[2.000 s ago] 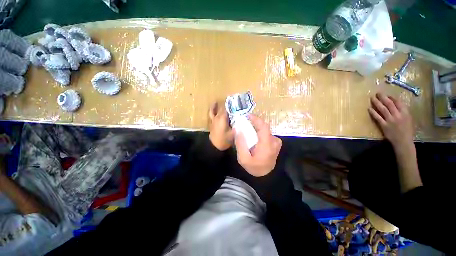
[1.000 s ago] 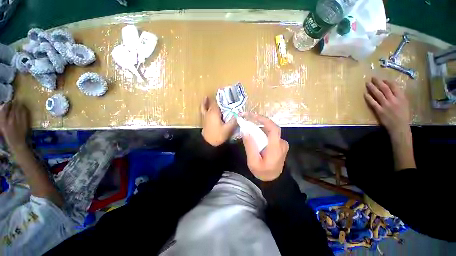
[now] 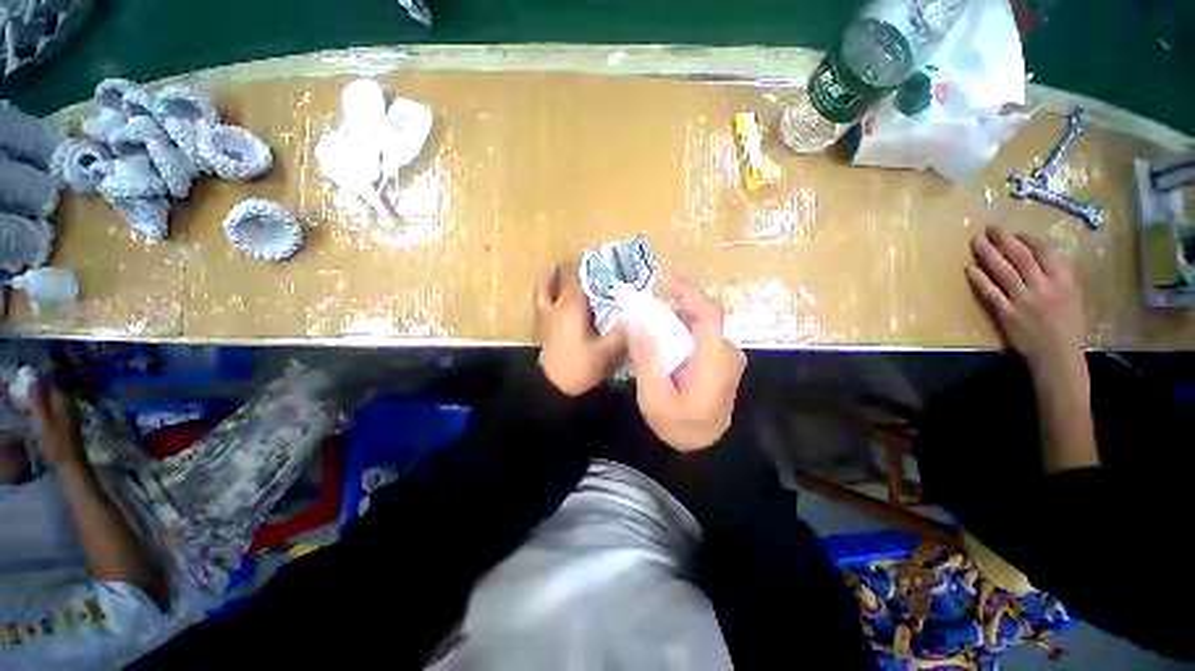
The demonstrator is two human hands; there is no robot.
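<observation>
My left hand [image 3: 574, 344] is shut on a pale grey housing [image 3: 616, 266] at the bench's front edge. The housing's slotted open end points away from me. My right hand [image 3: 697, 380] is shut on a white squeeze bottle [image 3: 659, 330]. The bottle's narrow end is at the near side of the housing's opening; the very tip is too blurred to tell. The lower part of the housing is hidden behind my hands.
Grey ring collars [image 3: 264, 230] and white spare bottles [image 3: 357, 151] lie left. A small white bottle [image 3: 49, 285] lies far left. A yellow tube [image 3: 750, 151], water bottle [image 3: 858, 81], plastic bag [image 3: 963, 112] and wrenches [image 3: 1056, 197] lie right. A neighbour's hand [image 3: 1029, 291] rests on the bench.
The squeeze bottle's tip has shifted slightly up against the housing. At the left, the small upright ring near the edge is gone, a white bottle lies further left, and the neighbour's hand has left the bench.
</observation>
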